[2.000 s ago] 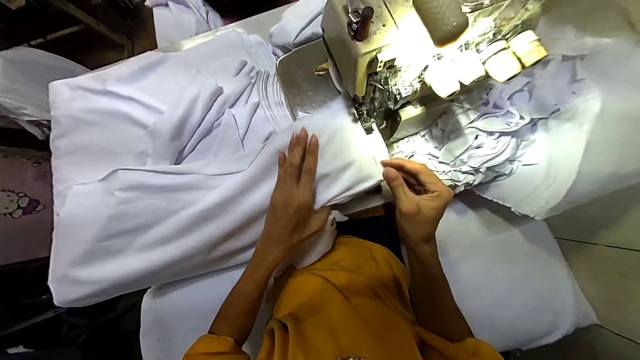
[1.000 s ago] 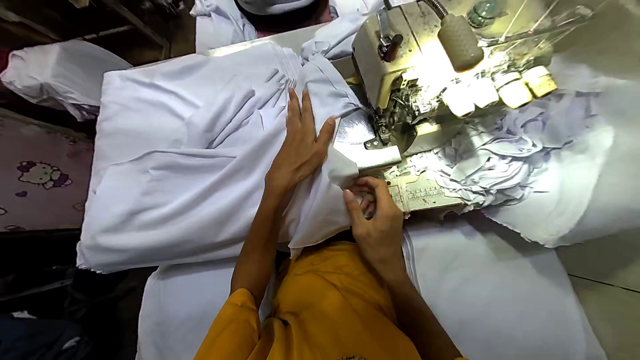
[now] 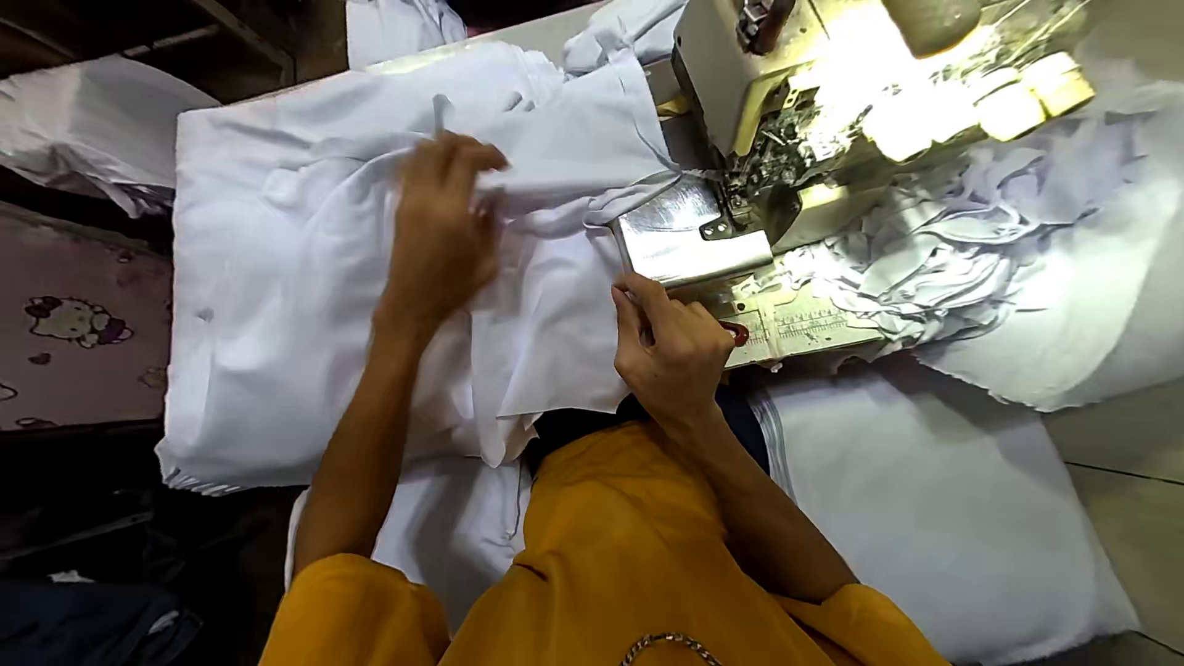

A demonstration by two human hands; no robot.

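White fabric point(image 3: 296, 277) lies in a large stack at the left, with a loose panel point(image 3: 564, 324) hanging over its near right side. My left hand point(image 3: 449, 217) is blurred over the stack, fingers bent; whether it pinches cloth cannot be told. My right hand point(image 3: 671, 347) is closed beside the front edge of the machine's metal plate point(image 3: 689, 231), thumb and forefinger together at the panel's edge. Part of a small red-handled tool point(image 3: 737, 333) shows behind its fingers. The lit overlock sewing machine point(image 3: 740, 83) stands at the upper right, and a fabric edge reaches its presser foot point(image 3: 735, 199).
Cut fabric scraps point(image 3: 934, 268) are heaped right of the machine bed point(image 3: 795, 324), partly on a white sheet. More white cloth point(image 3: 925, 499) lies below right. A wrapped white bundle point(image 3: 102, 120) and a pink printed surface point(image 3: 83, 314) are at the left.
My left hand has moved left, away from the machine, over the stack. The fabric that covered the metal plate two seconds ago has shifted left, and the plate is now exposed.
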